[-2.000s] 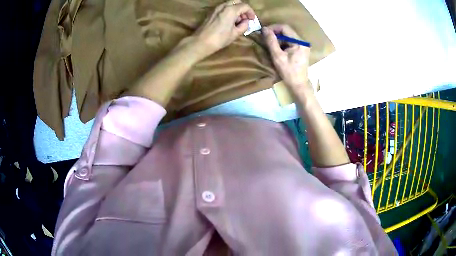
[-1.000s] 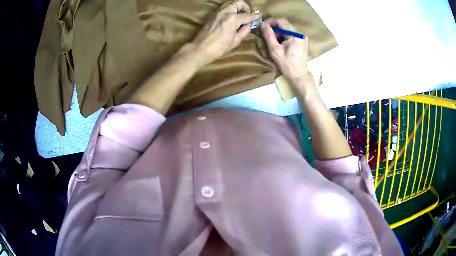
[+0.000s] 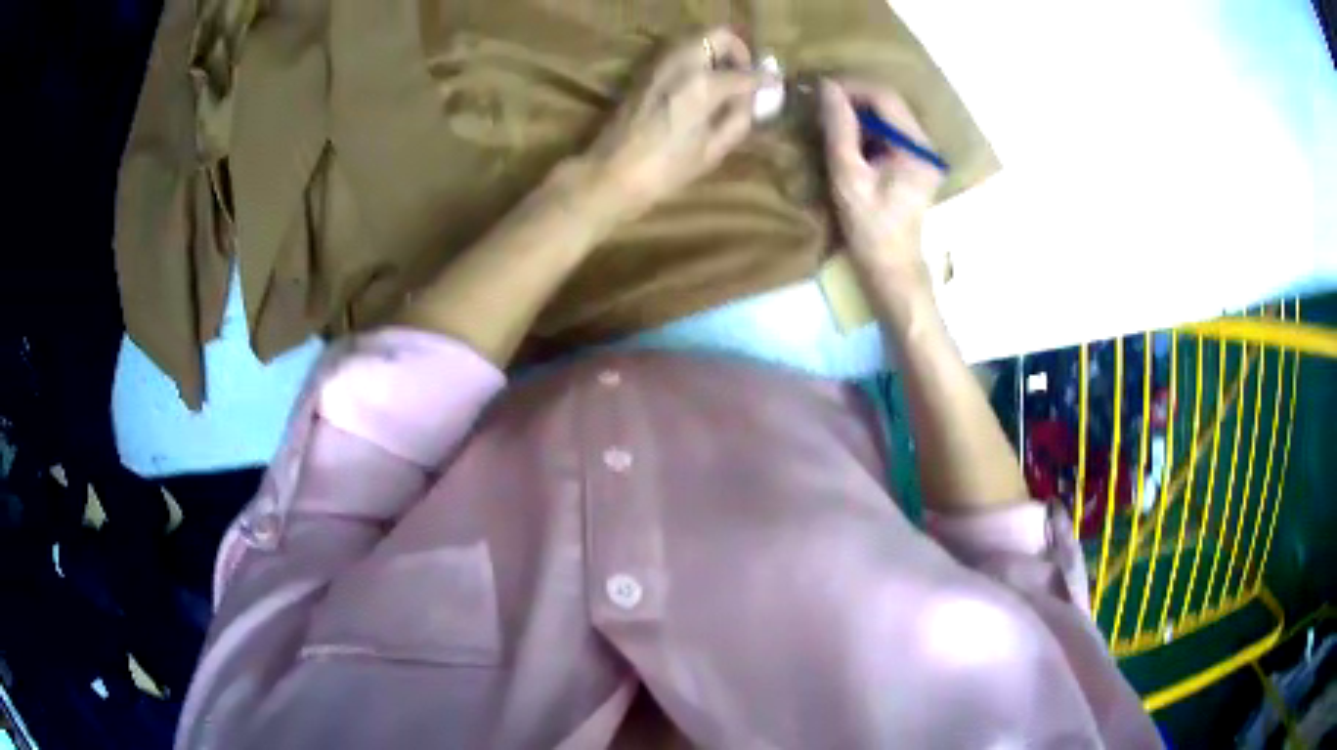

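Note:
The brown jacket body (image 3: 513, 88) lies over the table, with shiny, creased lining under and around my hands. My left hand (image 3: 682, 125) rests on it, with its fingertips at a small white label (image 3: 768, 91). My right hand (image 3: 880, 176) holds a blue marking pen (image 3: 902, 136) like a pencil, just right of the label. The pen's tip is hidden by my fingers, so I cannot tell whether it touches the cloth. The picture is slightly blurred.
A cream paper tag (image 3: 845, 293) hangs at the near table edge beside my right wrist. Narrower brown panels (image 3: 271, 191) lie at the left. The white table (image 3: 1144, 161) extends right. A yellow wire basket (image 3: 1173, 498) stands below right. Dark cloth with pale scraps lies at lower left.
My right hand and the pen have moved a little right, away from the label, and the pen slants more steeply. My left hand stays at the label. The whole view has shifted slightly.

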